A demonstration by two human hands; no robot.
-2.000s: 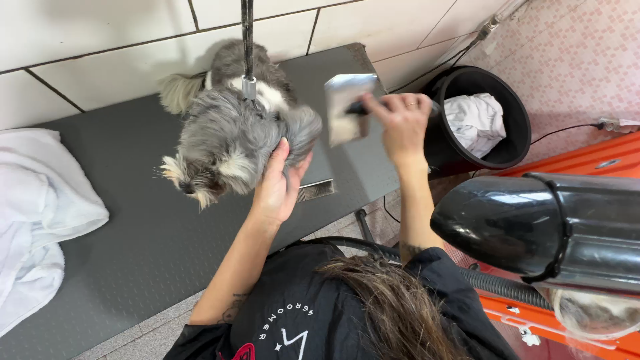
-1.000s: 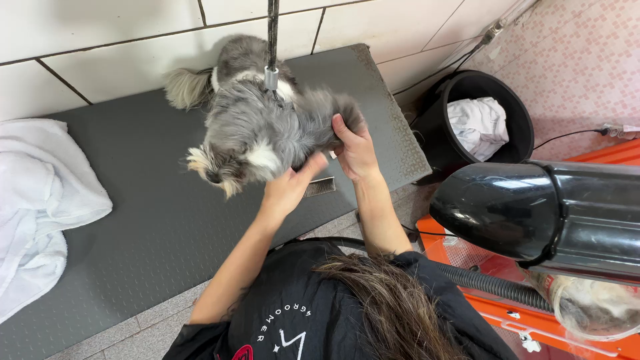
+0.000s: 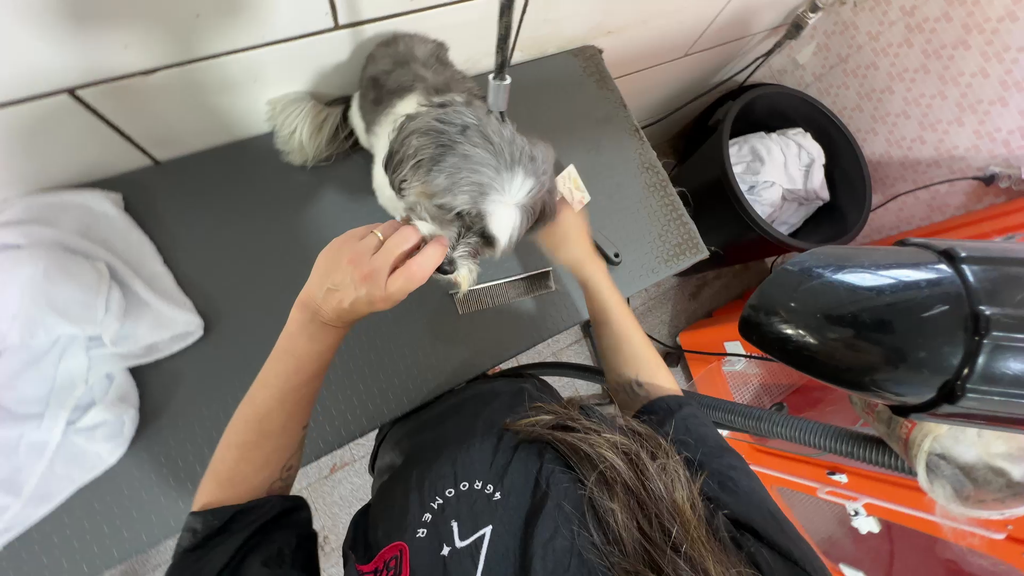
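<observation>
A grey and white long-haired dog (image 3: 464, 160) is on the grey grooming table, its head lowered toward me. My left hand (image 3: 368, 268) touches the dog beside its muzzle, fingers bent; whether they grip hair is unclear. On the other side of the head is my right hand (image 3: 566, 236), blurred, its fingers partly hidden. Just past it lies a slicker brush (image 3: 574, 188) with a pale face, its dark handle end (image 3: 610, 253) showing beyond my wrist; whether I hold it cannot be told. A metal comb (image 3: 504, 291) lies on the table below the muzzle.
A grooming arm's post and clamp (image 3: 498, 92) come down behind the dog. White towels (image 3: 80, 320) cover the table's left end. To the right stand a black bin (image 3: 840, 160) with white cloth, a black dryer (image 3: 856, 320) with its hose (image 3: 800, 436), and orange crates (image 3: 880, 512). A tiled wall borders the table.
Two seconds ago my right hand held the slicker brush up, away from the dog. My left hand has moved from the ear side to the muzzle's other side. The comb is now fully exposed.
</observation>
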